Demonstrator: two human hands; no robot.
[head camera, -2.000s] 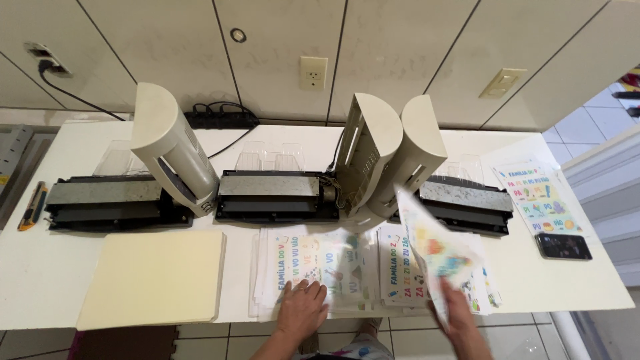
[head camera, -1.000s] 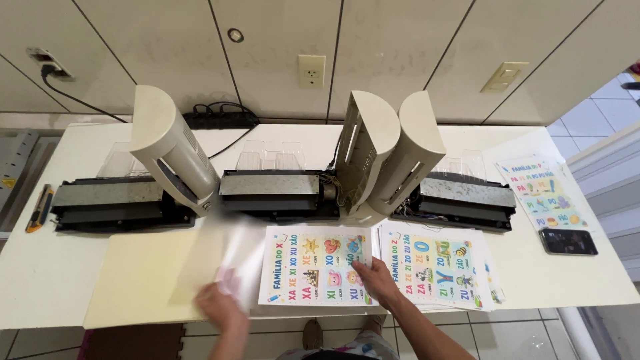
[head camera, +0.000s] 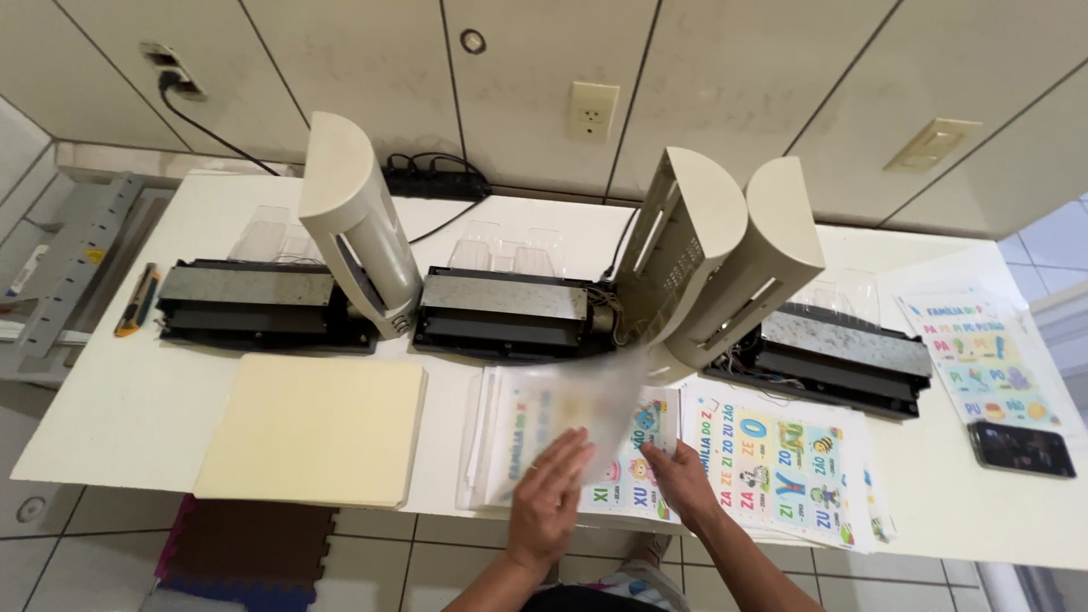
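A printed sheet with coloured syllables and small pictures (head camera: 608, 501) lies near the table's front edge. My right hand (head camera: 680, 484) pinches its right part between thumb and fingers. My left hand (head camera: 552, 484) is at a translucent plastic sheet (head camera: 616, 408), which is lifted and blurred over the printed sheet; whether the fingers grip it or only press on it is unclear. Under and left of these lie more plastic-covered sheets (head camera: 480, 450). Right of my right hand is a stack of similar printed sheets (head camera: 769, 467). A stack of pale yellow sheets (head camera: 314, 429) lies to the left.
Several black laminating machines with metal plates, such as the middle one (head camera: 510, 302), line the table. Upright beige covers (head camera: 365, 221) lean by them. A utility knife (head camera: 137, 299) lies left, a phone (head camera: 1022, 449) and another printed sheet (head camera: 977, 357) right. A power strip (head camera: 438, 180) sits behind.
My left hand has moved right, from over the yellow stack to the printed sheet. The plastic sheet has come over the printed sheet. My right hand stays at that sheet's right side.
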